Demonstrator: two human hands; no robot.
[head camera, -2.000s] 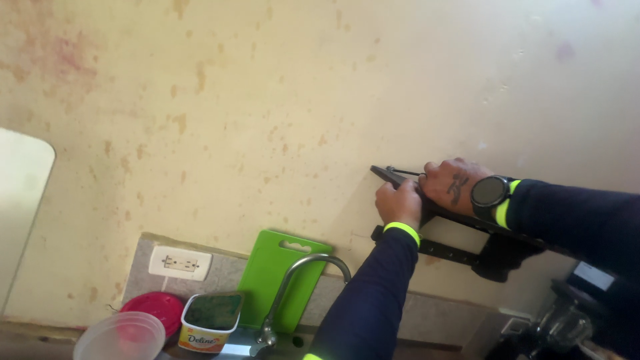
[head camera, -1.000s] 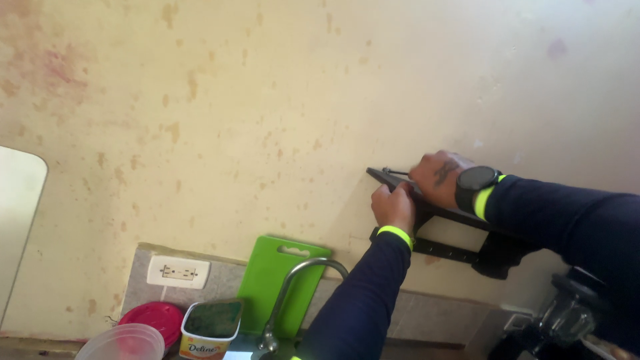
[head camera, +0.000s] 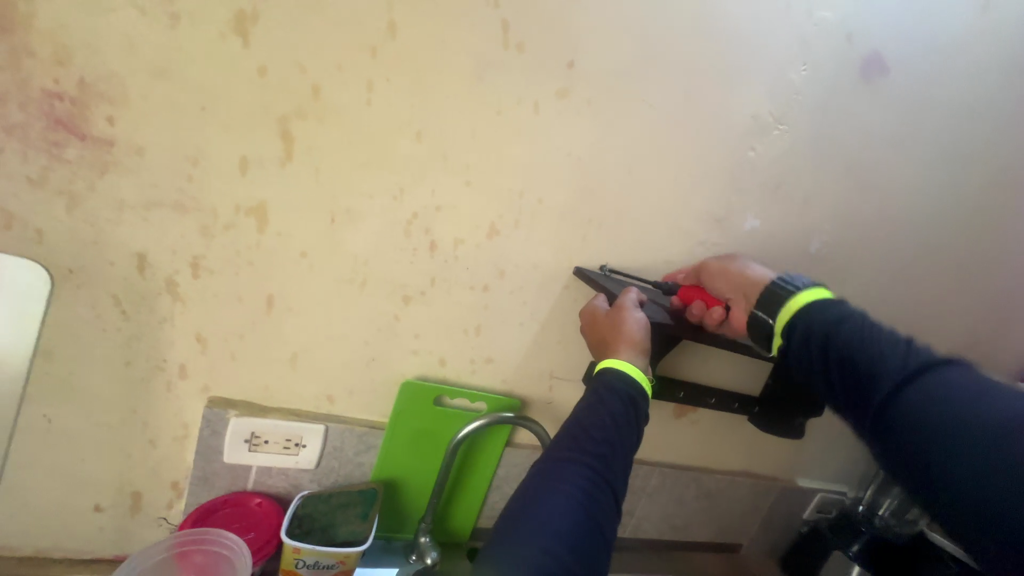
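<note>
A black metal wall bracket (head camera: 704, 392) is against the stained wall at the right, with a slotted lower bar. My left hand (head camera: 618, 326) grips the upper plate of the bracket near its pointed end. Above it, my right hand (head camera: 724, 296) is closed around the red handle of a screwdriver (head camera: 694, 298). The black shaft lies along the plate, and its tip meets a small screw or bolt (head camera: 605, 270) near the plate's end. My forearms partly hide the bracket.
Below are a green cutting board (head camera: 400, 472), a curved metal faucet (head camera: 444, 464), a power outlet (head camera: 274, 442), a plastic tub (head camera: 324, 560), a red lid (head camera: 248, 520) and a clear container (head camera: 188, 556). A glass appliance (head camera: 888, 504) sits at the lower right.
My right hand has turned at the wrist, and the screwdriver's red handle now shows. My left hand stays on the bracket.
</note>
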